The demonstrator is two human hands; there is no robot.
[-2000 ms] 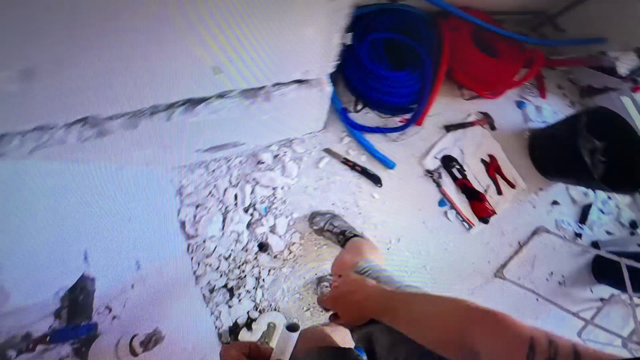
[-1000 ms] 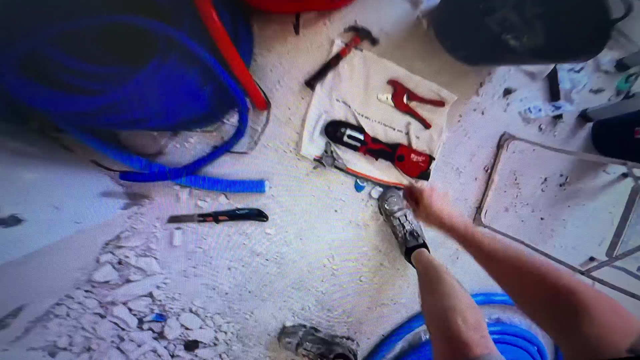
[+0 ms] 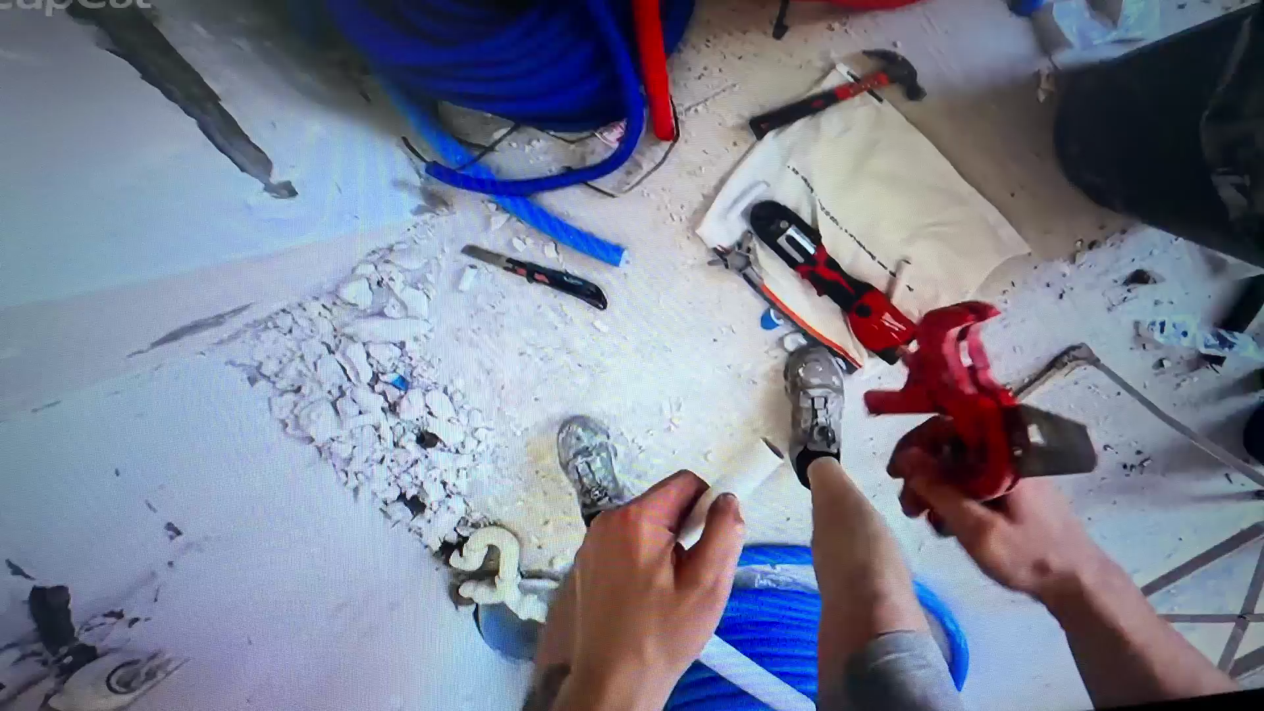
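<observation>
My left hand (image 3: 657, 563) pinches a white plastic pipe (image 3: 736, 489) between thumb and fingers, low in the middle of the view. To its right, my right hand (image 3: 973, 513) is closed around a red ratchet-type pipe cutter (image 3: 973, 395) with a wide metal blade, raised above the floor. Beyond it lies a white cloth (image 3: 889, 188) bearing a red and black power tool (image 3: 834, 281), pliers with orange-edged handles (image 3: 790, 311) and a claw hammer (image 3: 839, 91) across the cloth's top edge. A utility knife (image 3: 538, 276) lies on the floor, left of the cloth.
Blue corrugated conduit coils (image 3: 494, 59) stand at the top, with another blue coil (image 3: 770, 632) below my legs. Broken rubble (image 3: 375, 395) lines the wall at left, near a white curved drain pipe (image 3: 494, 563). A black bucket (image 3: 1155, 138) and a metal frame (image 3: 1175, 415) are at right.
The red cutter lay on the cloth one second ago; now my right hand holds it up. My left hand with the white pipe has come into view. The hammer and power tool remain on the cloth.
</observation>
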